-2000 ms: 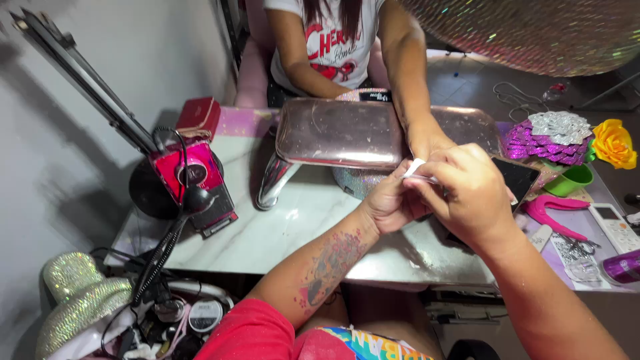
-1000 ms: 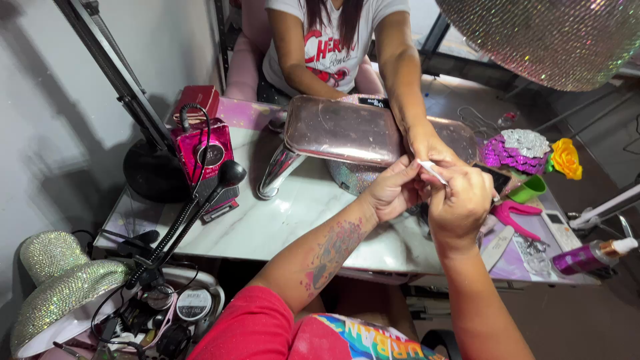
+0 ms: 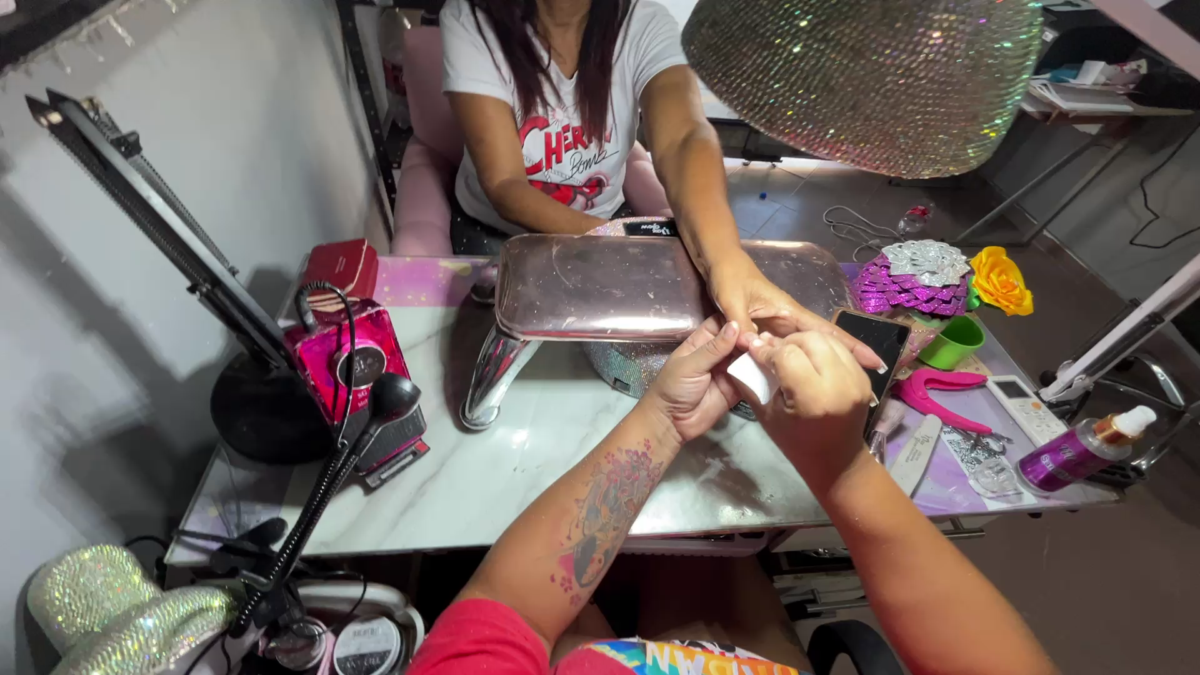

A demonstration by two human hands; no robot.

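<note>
My left hand (image 3: 696, 380) grips the fingers of another person's hand (image 3: 764, 300), which reaches over a pinkish metallic hand rest (image 3: 605, 291) with chrome legs. Close against it, my right hand (image 3: 811, 380) pinches a small white piece (image 3: 752, 377), perhaps a nail form or a wipe, at those fingertips. What exactly the piece touches is hidden by my fingers. Below the hand rest, a rhinestone-covered device (image 3: 637, 368) shows in part. A smartphone (image 3: 872, 342) lies just right of my right hand.
At right are a nail file (image 3: 914, 457), pink pliers-like tool (image 3: 937, 398), green cup (image 3: 953, 343), purple pump bottle (image 3: 1086, 454) and calculator-like device (image 3: 1027, 412). A black lamp base (image 3: 267, 408) and pink box (image 3: 352, 356) stand at left. A rhinestone lamp shade (image 3: 872, 84) hangs overhead.
The white piece between my right fingers has turned and shows a broader face than before. Both my hands stay at the other person's fingers.
</note>
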